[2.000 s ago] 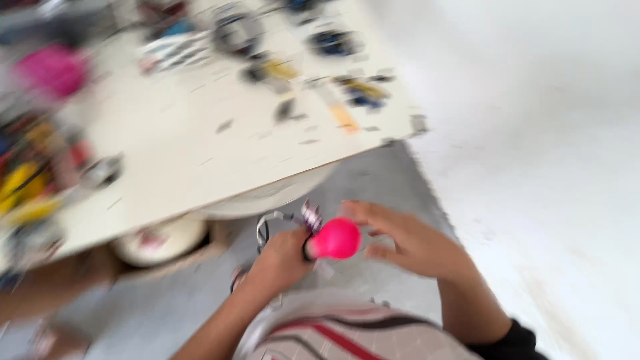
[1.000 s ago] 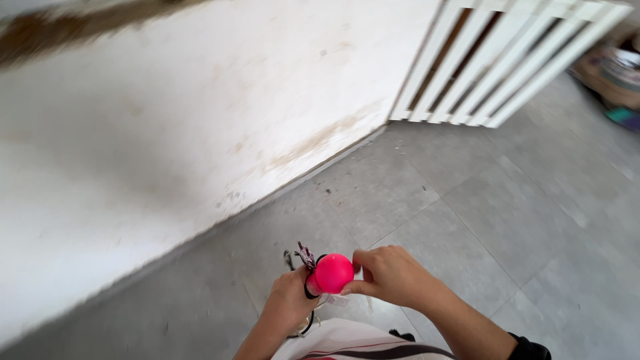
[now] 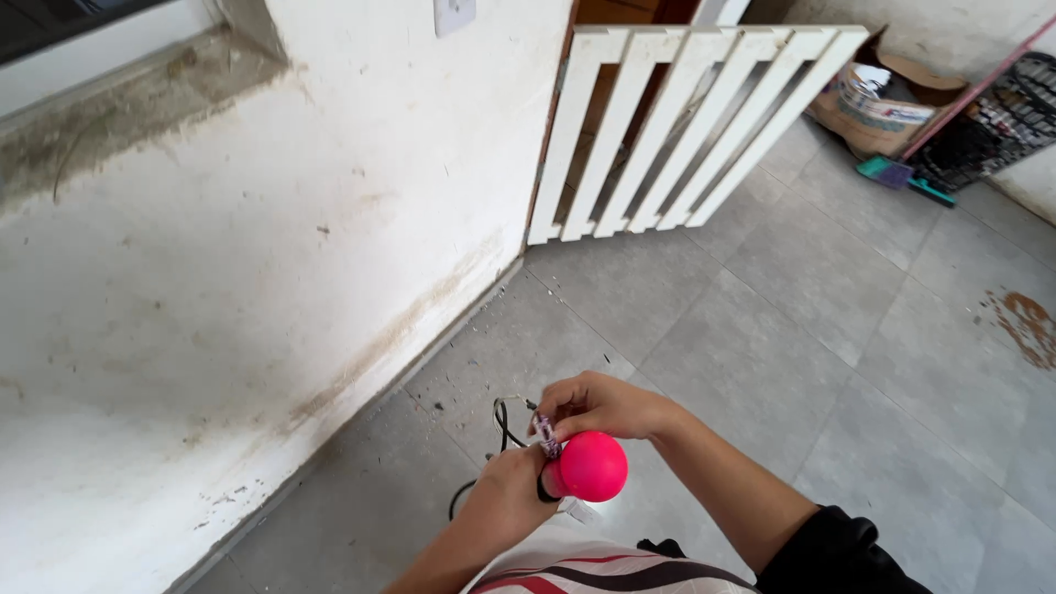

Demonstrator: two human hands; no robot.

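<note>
Low in the head view, my left hand [image 3: 516, 493] is closed around the base of a bright pink round-headed object [image 3: 594, 466], whose exact kind I cannot tell. A black band circles its neck. Just above the pink ball, a small patterned purple-and-white piece [image 3: 546, 436] stands against it, and the fingers of my right hand [image 3: 596, 406] pinch or touch that piece. Black and white cables [image 3: 502, 421] loop out to the left of both hands. A whitish tag-like piece hangs below the ball. My left fingertips are mostly hidden.
A stained white wall [image 3: 330, 206] runs along the left, with a white slatted gate [image 3: 660, 132] at its corner. Farther right are a cardboard box [image 3: 883, 115], a broom head [image 3: 884, 172] and a brown spill [image 3: 1027, 326] on grey floor tiles [image 3: 742, 346].
The view has swung from a cluttered table to the wall and gate. My right hand has moved from beside the pink ball to the patterned piece above it. My left hand keeps its hold.
</note>
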